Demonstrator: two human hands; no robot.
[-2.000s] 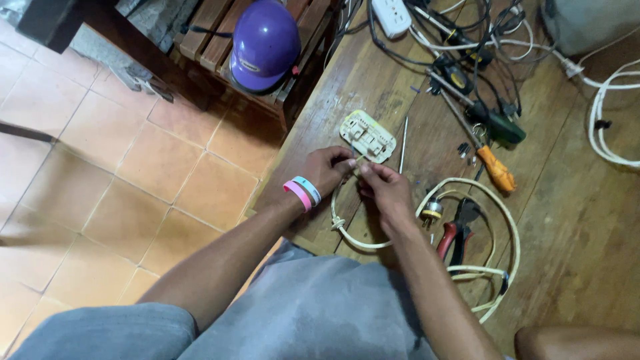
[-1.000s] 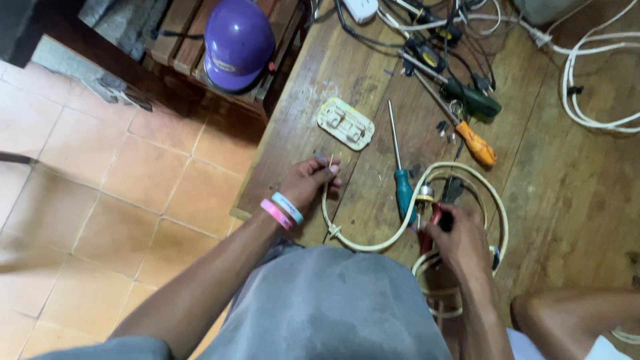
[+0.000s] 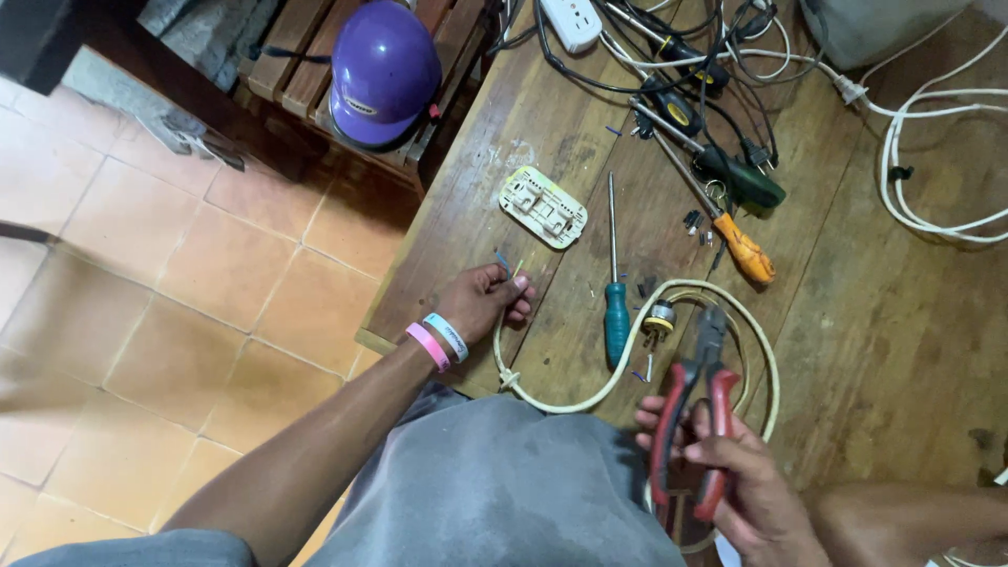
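My left hand [image 3: 484, 303] pinches the end of a cream electrical cable [image 3: 579, 405], whose thin blue and yellow-green wires stick up past the fingertips. The cable has a knot near the table edge and loops to the right. Just above that hand lies a cream outlet plate [image 3: 543, 207], its back side up. My right hand [image 3: 736, 472] holds red-handled pliers [image 3: 701, 425], jaws pointing up over the cable loop. Between the hands are a teal-handled screwdriver [image 3: 617, 323] and a round plug [image 3: 659, 317] with metal prongs.
An orange-handled screwdriver [image 3: 744, 250], a green-handled one [image 3: 740, 177] and tangled black cords lie at the upper right, with a white outlet block [image 3: 572, 24]. A coiled white cord [image 3: 890, 157] is farther right. A purple helmet [image 3: 384, 71] sits on a slatted wooden bench. Another person's bare limb [image 3: 906, 516] shows at lower right.
My right hand left the wires two seconds ago's frame shows it at, moved right to the pliers, and has now lifted them. My left hand still holds the cable end.
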